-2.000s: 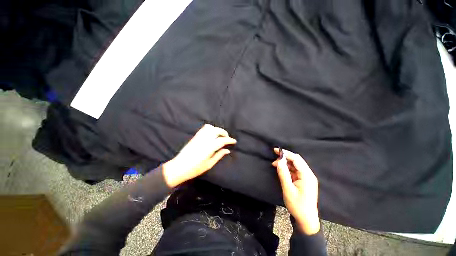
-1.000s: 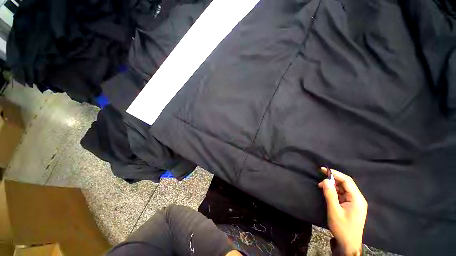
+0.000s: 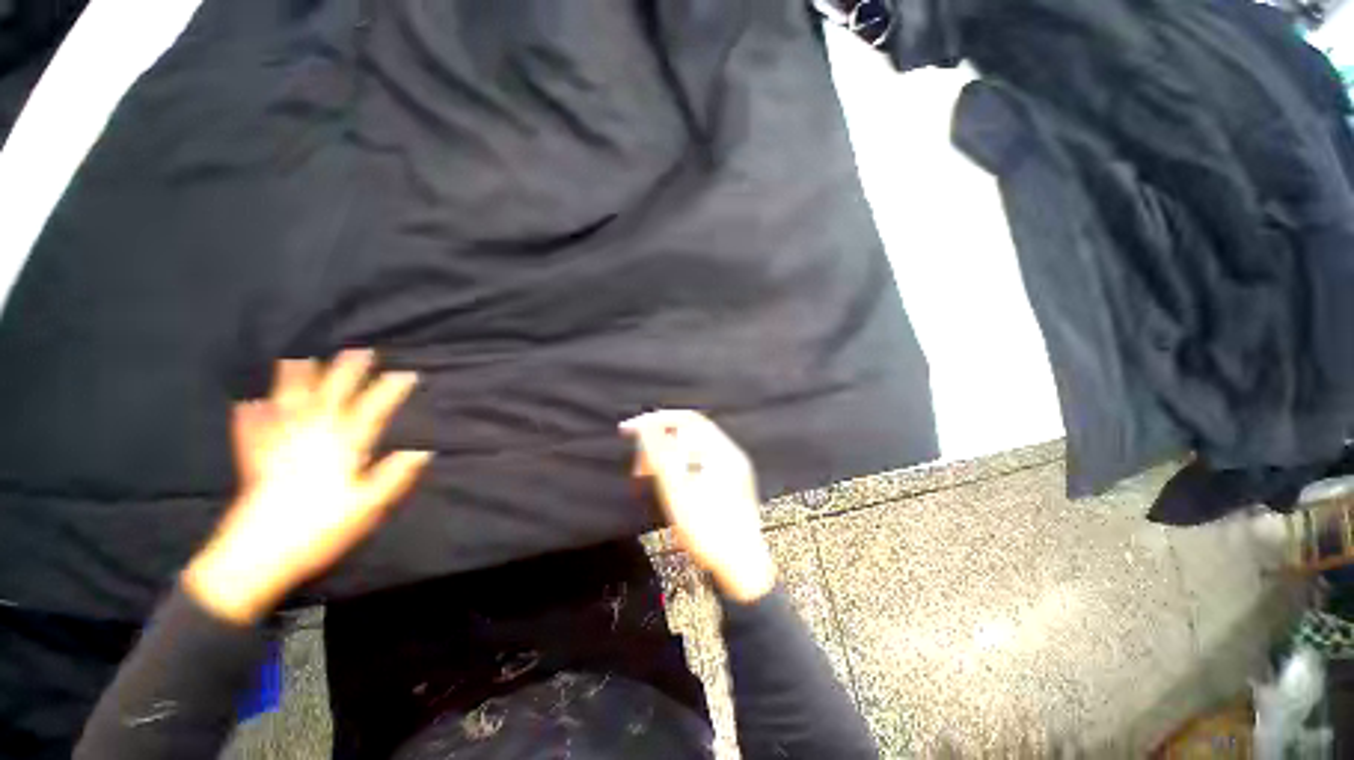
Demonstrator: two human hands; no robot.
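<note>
A large dark jacket (image 3: pixel 520 267) lies spread over the white table, its long hem edge nearest my body. My left hand (image 3: pixel 315 468) is over the lower left part of the jacket, palm down with the fingers spread, holding nothing. My right hand (image 3: pixel 698 483) is over the hem at the lower right, its fingers curled together and blurred. The thread snips cannot be made out in it now. Fine wrinkles run across the cloth between the hands.
White table surface (image 3: pixel 965 267) shows right of the jacket and as a strip at the upper left. Another dark garment heap (image 3: pixel 1188 253) hangs over the table's right edge. Speckled floor (image 3: pixel 950 594) lies below. Pale clippings cling to my dark clothes. A blue object (image 3: pixel 265 680) shows at lower left.
The view has swung right, bringing the right garment heap into sight. My left hand, out of the work area one second ago, is back over the jacket with fingers spread.
</note>
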